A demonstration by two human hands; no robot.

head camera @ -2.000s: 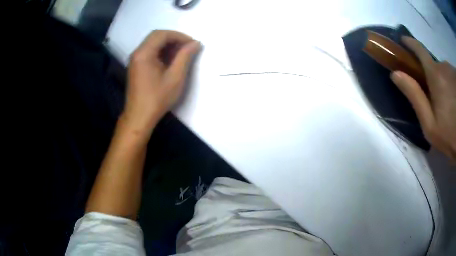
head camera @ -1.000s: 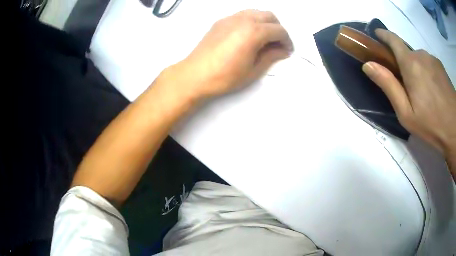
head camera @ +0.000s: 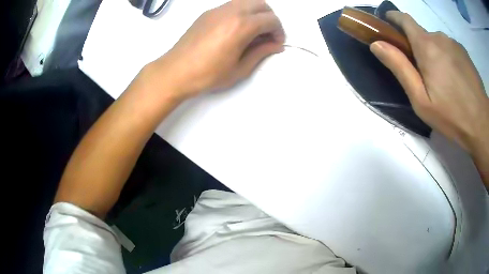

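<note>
A dark iron (head camera: 356,69) with a brown handle lies flat on a curved white strip (head camera: 429,160) at the right, its pointed tip toward the upper left. My right hand (head camera: 434,75) is closed around the handle. My left hand (head camera: 236,51) rests low over the table, fingers curled down at the strip's far end, where a thin dark edge line shows between my fingertips and the iron's tip. Whether the fingers pinch the strip is hard to tell. The strip blends into the white tabletop, and the iron hides its middle.
The white table (head camera: 300,176) has its near edge running diagonally in front of my lap. Black scissor loops (head camera: 155,6) lie at the top edge. Blue cloth (head camera: 464,9) is at the upper right. White shreds (head camera: 179,217) lie on the dark floor.
My left hand has moved from the table's left side over to the strip's end near the iron. The iron and right hand appear farther left in view, as the whole view has shifted.
</note>
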